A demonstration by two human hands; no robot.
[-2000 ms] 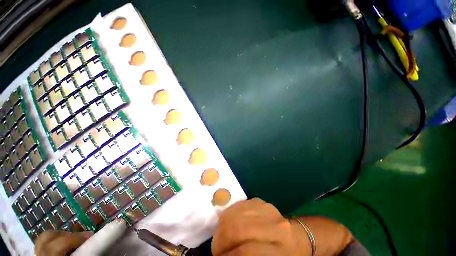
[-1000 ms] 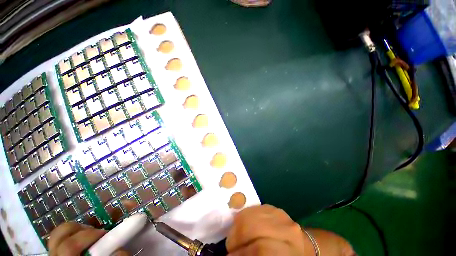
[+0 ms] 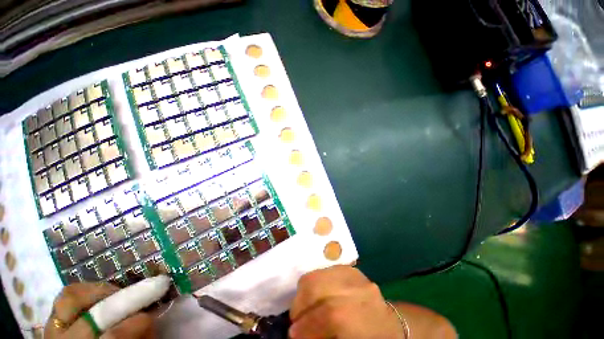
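Four green-edged circuit board panels [image 3: 192,106] lie on a white carrier sheet [image 3: 338,225] with a row of round tan holes. My right hand [image 3: 338,301] is closed around the black handle of a soldering iron [image 3: 228,312]. The iron's metal tip points left, at the near edge of the lower panels. My left hand [image 3: 99,311], partly cut off by the bottom edge, has a white sleeve with a green band on one finger. Its fingertips are together at the lower panels' near edge, left of the iron tip. A faint thin wire [image 3: 169,308] curves at them.
A black station [image 3: 457,40] with a red light stands at the back right, its black cable [image 3: 478,192] looping down on the right. Beside it are a yellow strip [image 3: 516,132] and a blue bin [image 3: 543,83]. A round pot [image 3: 351,16] is at the top; stacked sheets [image 3: 79,23] lie top left.
The view has shifted, so the panels sit further right and the round pot shows. The iron tip and left fingertips are now near the green strip between the lower panels, further left along their edge.
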